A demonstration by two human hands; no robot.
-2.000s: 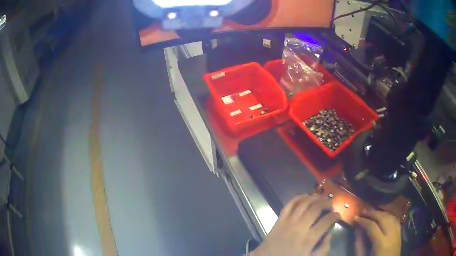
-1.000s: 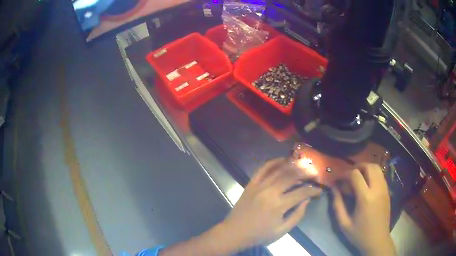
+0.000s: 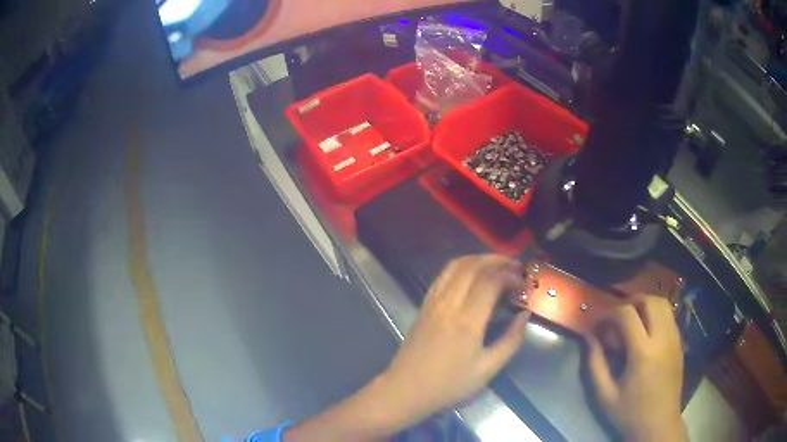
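A copper-coloured plate [image 3: 565, 304] with small silvery fasteners lies under the black microscope head [image 3: 595, 229]. A bright spot falls on its left part. My left hand [image 3: 457, 332] has its thumb and fingertips around the plate's left end. My right hand [image 3: 640, 367] has its thumb and fingers at the plate's right part, near edge. The undersides of the fingertips are hidden. A black mat [image 3: 406, 226] lies under and left of the plate.
A red bin of metal pieces [image 3: 509, 166] stands behind the plate. A red bin with white labels [image 3: 349, 142] stands left of it. A clear bag [image 3: 449, 78] is behind them. A monitor [image 3: 311, 26] is at the top, stacked copper plates [image 3: 749, 380] at right.
The head view has shifted, so the bench sits lower and further right in the picture. My left hand has drawn back to the plate's left end, showing more of the plate and its fasteners.
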